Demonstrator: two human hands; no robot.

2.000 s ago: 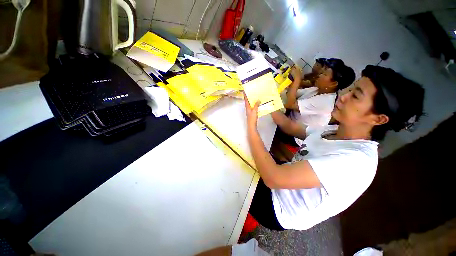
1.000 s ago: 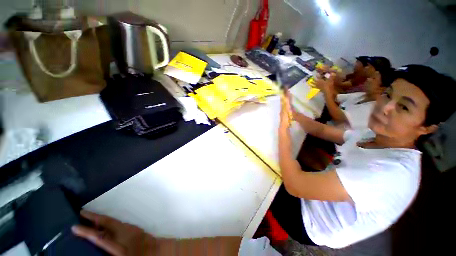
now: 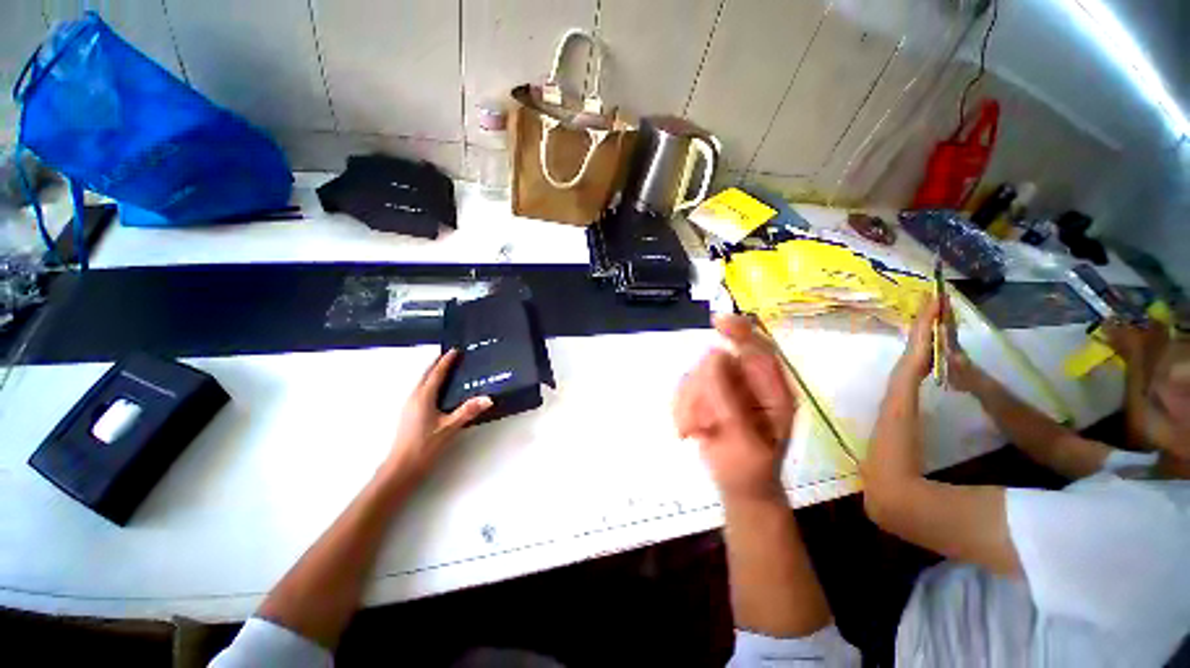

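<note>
A black card cover point(image 3: 499, 355) with small white lettering lies at the front edge of the black band in the middle. My left hand point(image 3: 437, 415) holds its near left edge, thumb on top. My right hand point(image 3: 741, 407) is raised over the bench to the right, blurred, with fingers partly curled and no object visible in it. An open black inner tray box point(image 3: 183, 395) with a small white product point(image 3: 118, 420) in it lies tilted at the left on the white top. A stack of flat black covers point(image 3: 645, 256) is beside the kettle.
A clear bag with a white strip point(image 3: 420, 300) lies on the black band point(image 3: 261, 311). Behind are a blue bag point(image 3: 157, 137), more black covers point(image 3: 389, 196), a tote bag point(image 3: 569, 163) and a kettle point(image 3: 672, 163). Yellow cartons point(image 3: 822, 281) and a neighbour's hands point(image 3: 929, 350) are at right.
The view has swung left. My left hand is now visible at a black cover, and my right hand, earlier low at the picture's bottom near a dark item, is raised over the bench.
</note>
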